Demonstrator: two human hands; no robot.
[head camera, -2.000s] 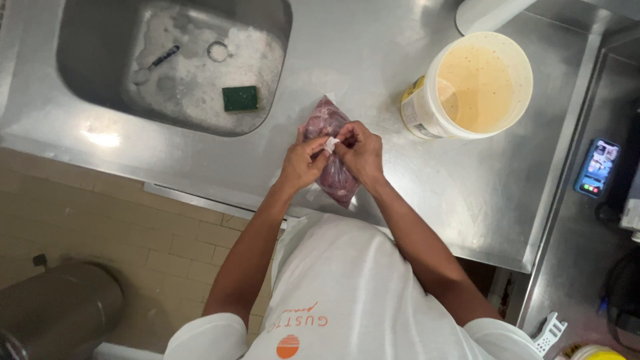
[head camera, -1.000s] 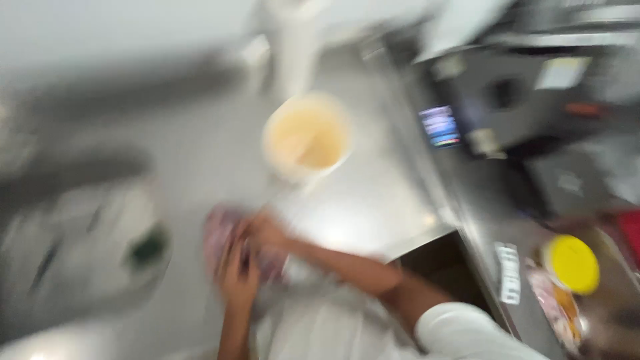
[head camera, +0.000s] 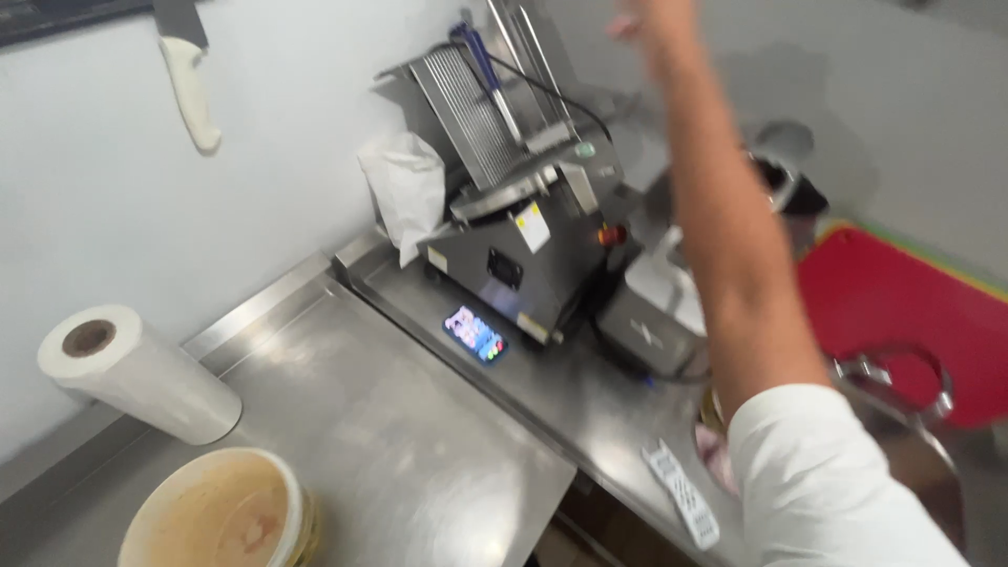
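My right arm stretches up across the right side of the view, its white sleeve at the lower right. Only part of my right hand (head camera: 630, 25) shows at the top edge, with the rest cut off, so what it touches or holds cannot be seen. Below and left of it stands a meat slicer (head camera: 520, 236) with a ribbed metal carriage. A lit smartphone (head camera: 475, 335) lies on the steel counter in front of the slicer. My left hand is outside the view, and so is the bag of meat.
A plastic bucket (head camera: 295, 504) stands at the lower left beside a roll of clear plastic bags (head camera: 150, 378). A white-handled knife (head camera: 191, 94) hangs on the wall. Red cutting boards (head camera: 906, 315), a grey scale-like device (head camera: 650, 315) and a white perforated strip (head camera: 683, 496) are at the right.
Both hands were at the bag of meat in the earlier frames; my right hand has let go of it and is raised far up. The view has swung right, toward the slicer.
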